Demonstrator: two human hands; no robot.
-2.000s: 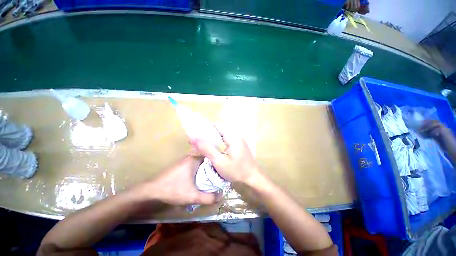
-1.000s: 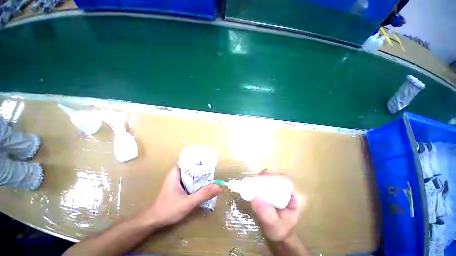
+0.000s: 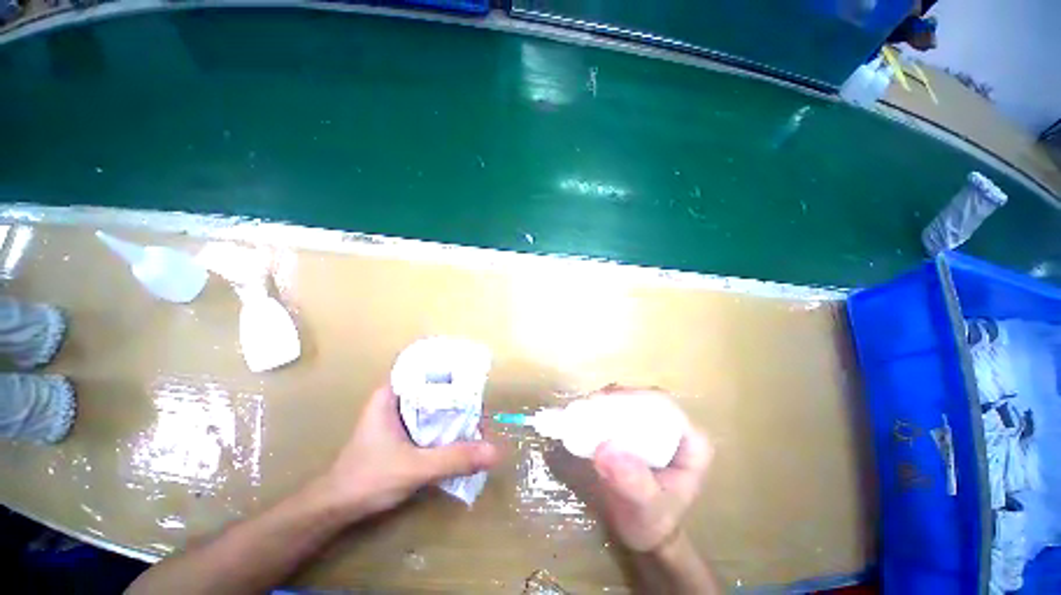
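Note:
My left hand (image 3: 401, 456) holds a white-grey fabric piece (image 3: 447, 421) upright over the bench, thumb across its front. The piece's thick white gathered rim faces up and shows a dark opening. My right hand (image 3: 652, 479) grips a white squeeze bottle (image 3: 617, 428) lying sideways in the air. Its teal tip (image 3: 510, 418) points left, just right of the piece, with a small gap between them.
Two spare squeeze bottles (image 3: 171, 274) (image 3: 268, 332) lie on the tan bench (image 3: 698, 349) at left. Two set-aside pieces (image 3: 35, 407) are at far left. A blue crate (image 3: 919, 430) with pieces is at right. One piece (image 3: 965, 214) stands on the green belt (image 3: 407, 140).
Both hands first worked close together with the bottle pointing up and away; the bottle then turned sideways, tip left. Since one second ago, the tip has drawn slightly off the piece.

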